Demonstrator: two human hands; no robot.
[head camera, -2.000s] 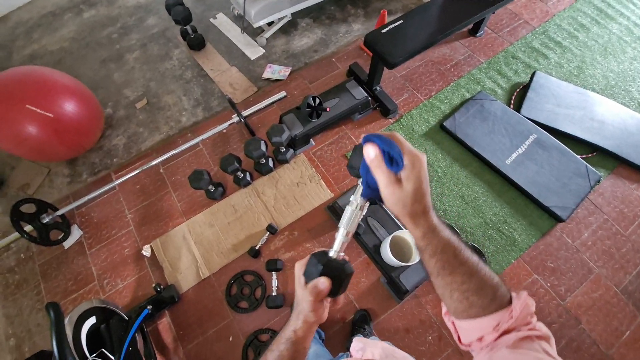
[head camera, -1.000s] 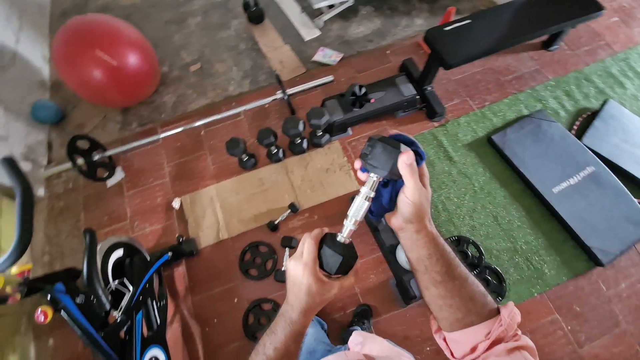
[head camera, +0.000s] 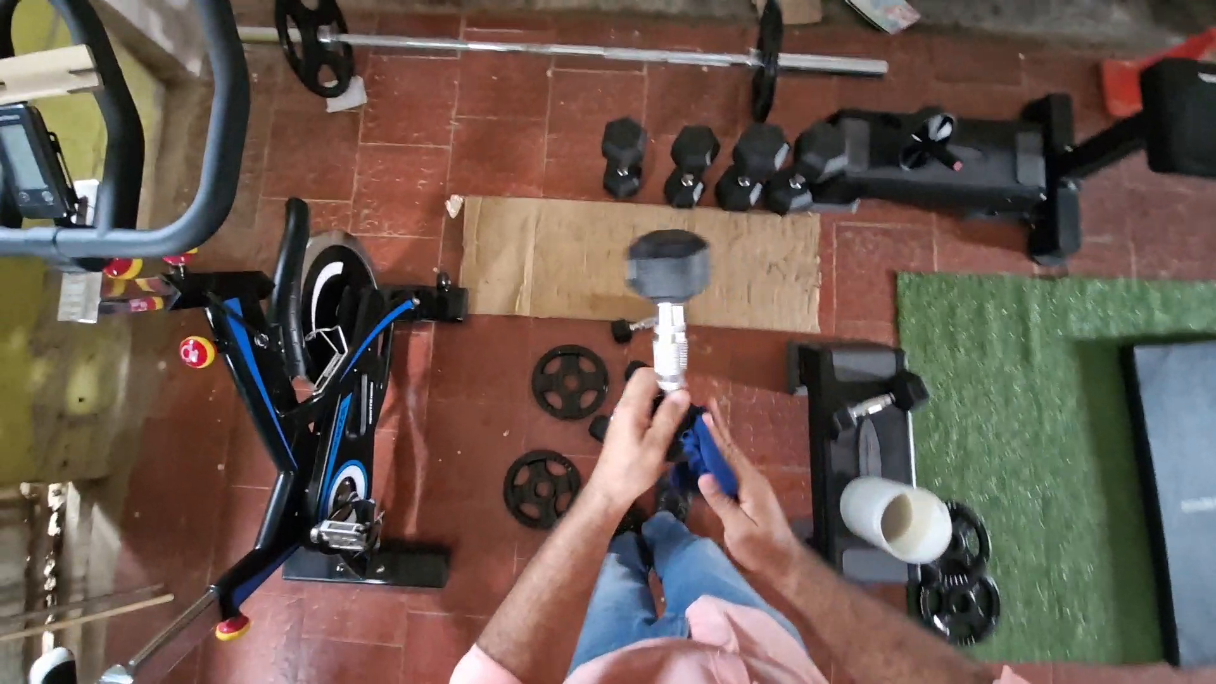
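A black hex dumbbell with a chrome handle (head camera: 671, 344) points away from me, its far head above a cardboard sheet (head camera: 570, 256). My left hand (head camera: 638, 437) grips it near the close end of the handle. That near head is mostly hidden by my fingers and a blue cloth (head camera: 708, 456). My right hand (head camera: 750, 503) holds the cloth against the near head, fingers extended along it.
Several hex dumbbells (head camera: 692, 163) line the cardboard's far side, below a barbell (head camera: 570, 49). Weight plates (head camera: 570, 382) lie on the tiles. An exercise bike (head camera: 285, 408) stands left. At right, a black step (head camera: 860, 456) bears a white container (head camera: 893, 518) and small dumbbell (head camera: 869, 408), beside green turf (head camera: 1007, 399).
The dumbbell has turned to point away from me. My left hand has gone from its near head to the handle, and my right hand with the cloth from the far head to the near one. The view has swung left.
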